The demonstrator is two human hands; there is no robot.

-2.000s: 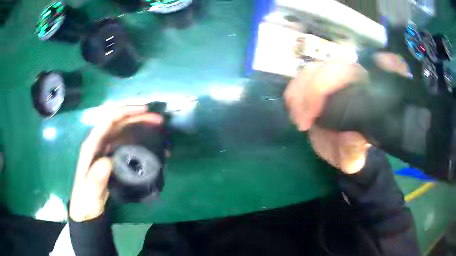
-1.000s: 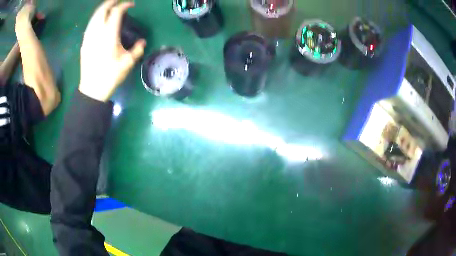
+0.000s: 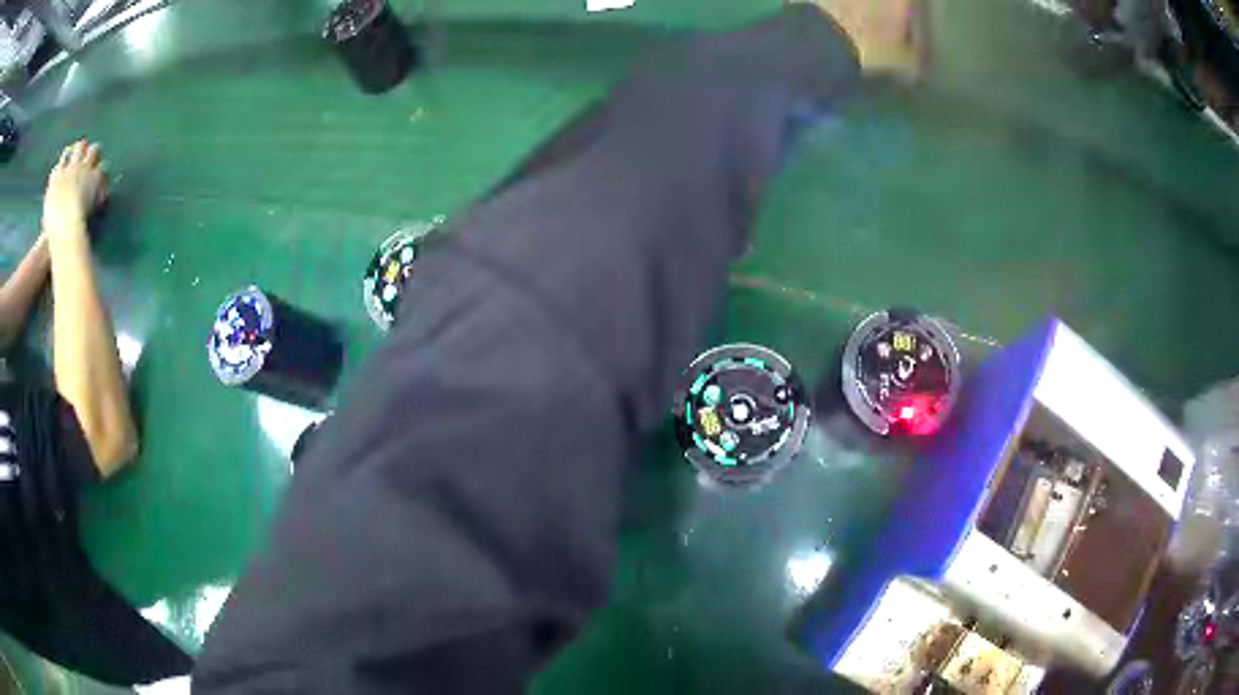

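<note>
A dark sleeve, which seems to be my left arm, crosses the picture from the lower left to the top. Only a blurred piece of my left hand shows at the top edge, and its fingers are cut off. Two lit round units, one with a cyan ring and one with a red glow, stand upright right of the sleeve. Another lit unit is partly hidden behind it. A blue-lit black cylinder stands at the left. My right hand is not in view.
The blue-and-white screw feeder stands at the lower right, with more units beyond it. A black cylinder stands at the far upper left. Another person's arm rests on the green bench at the left.
The view has swung forward over the bench. My left arm has gone from the left side across to the top centre. The feeder now shows lower.
</note>
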